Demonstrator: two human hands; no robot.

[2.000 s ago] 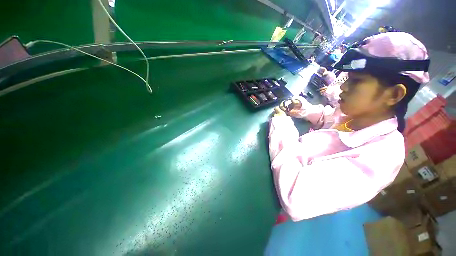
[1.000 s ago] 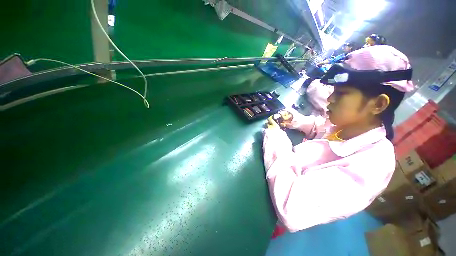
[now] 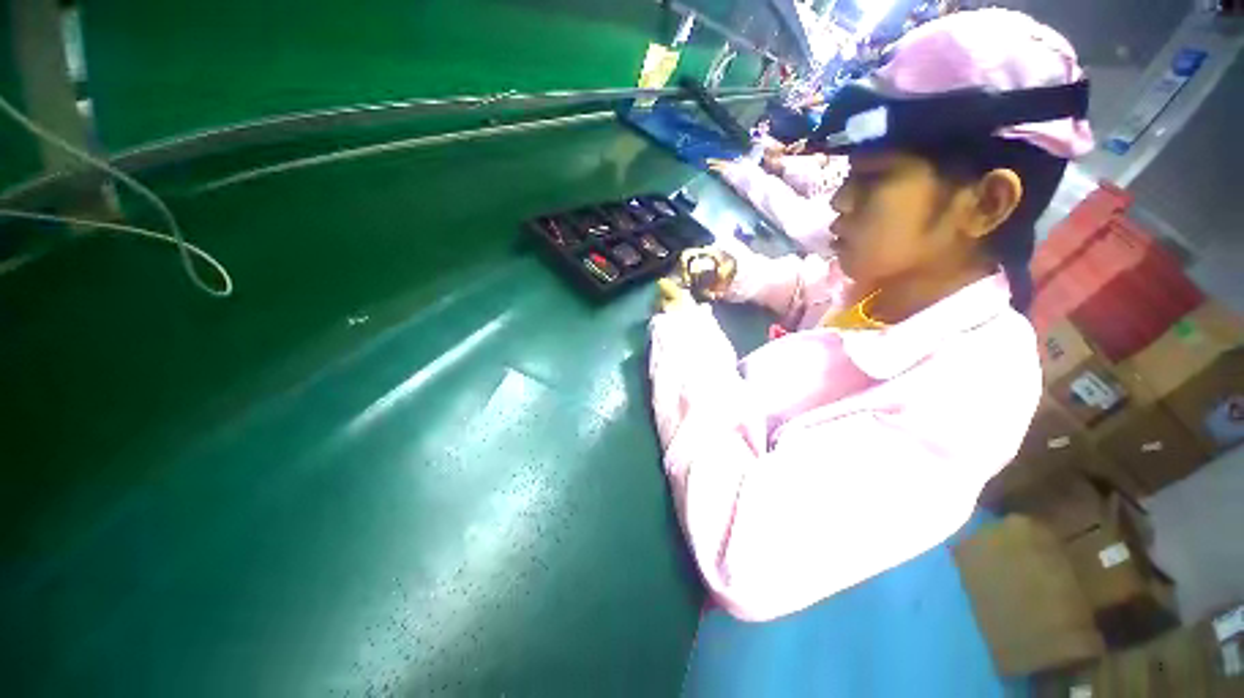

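Neither of my hands is in the picture. The green bench top (image 3: 409, 450) lies nearest in front of me, with light glare and many small dark specks on it. Further along it sits a black parts tray (image 3: 596, 284) with square pockets, several holding dark units with small coloured reflections. Another person's hands (image 3: 700, 276) hold a small dark unit just beside the tray's near right edge. Details of that unit are too small to tell.
A person in a pink smock (image 3: 846, 464) and cap sits at the bench on the right. A white cable (image 3: 171, 225) hangs at the left rail. A blue tray (image 3: 682, 134) lies farther along. Cardboard boxes (image 3: 1030, 586) and red crates (image 3: 1091, 259) stand behind the person.
The camera view has turned, so the person and tray show farther left. The pink-edged device at the left has gone out of view. The person still holds the unit by the tray.
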